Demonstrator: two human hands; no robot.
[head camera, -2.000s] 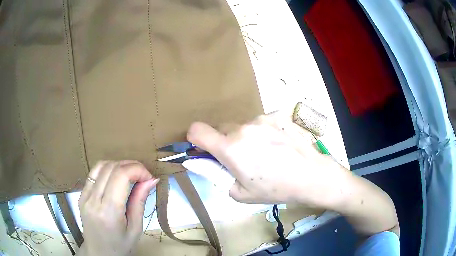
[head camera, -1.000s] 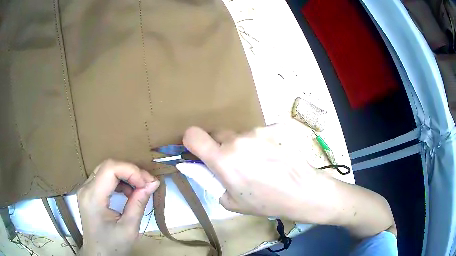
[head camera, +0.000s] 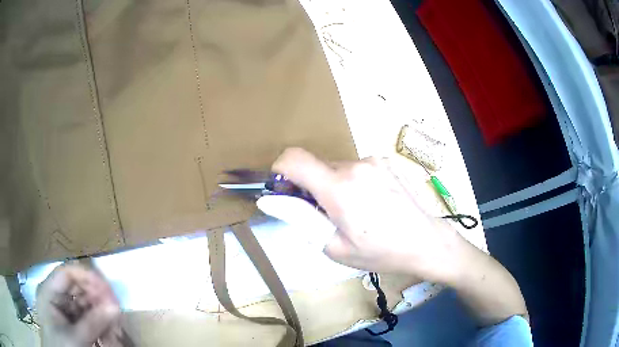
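The brown tote bag (head camera: 149, 115) lies flat, with stitched lines down its panels. My right hand (head camera: 366, 217) holds the thread snips (head camera: 271, 186), blades parted, over the bag's lower part; a white wrapping (head camera: 292, 209) shows at a finger. My left hand (head camera: 78, 305) is blurred, low at the left, by the bag's lower edge. I cannot tell whether it holds anything. A narrow brown strap loop (head camera: 261, 271) hangs from the bag's edge over a white sheet (head camera: 163, 271).
A green-handled tool (head camera: 440, 186) with a dark cord lies beside a beige roll (head camera: 421, 146) on the right of the pale table (head camera: 380, 74). Loose threads lie near. A knotted black cord (head camera: 381, 301) hangs at the front edge. A red item (head camera: 485, 74) lies beyond the table.
My left hand has left the strap's top and moved down-left. My right hand with the snips has moved slightly up and right. The bag's lower edge has shifted slightly.
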